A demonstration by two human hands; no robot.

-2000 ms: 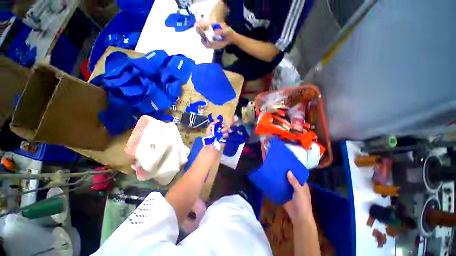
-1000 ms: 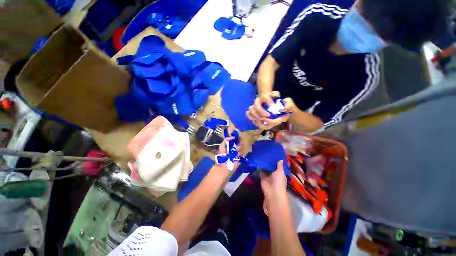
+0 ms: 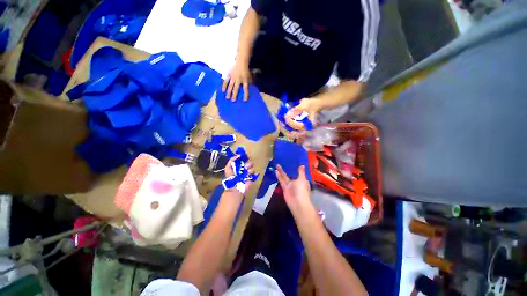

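Note:
My left hand (image 3: 236,174) is closed around a bunch of small blue-and-white pieces (image 3: 241,167) over the cardboard-covered table (image 3: 260,151). My right hand (image 3: 293,184) holds a flat blue panel (image 3: 290,156) near the table's right edge, fingers spread at its lower part. A larger rounded blue panel (image 3: 245,115) lies on the cardboard just beyond, under another person's hand. A black bundle (image 3: 212,160) with a pale band and a few blue tabs (image 3: 221,140) lie left of my left hand.
A heap of blue panels (image 3: 124,110), an open carton (image 3: 46,144) and a white and pink padded stack (image 3: 164,199) are on the left. An orange-red basket (image 3: 375,173) with bagged items stands right. A person across the table holds blue-and-white pieces (image 3: 297,115).
The person's one hand has come down onto the large blue panel, the other moved aside with small pieces. My right hand's panel has moved beside the table edge. The camera view has shifted.

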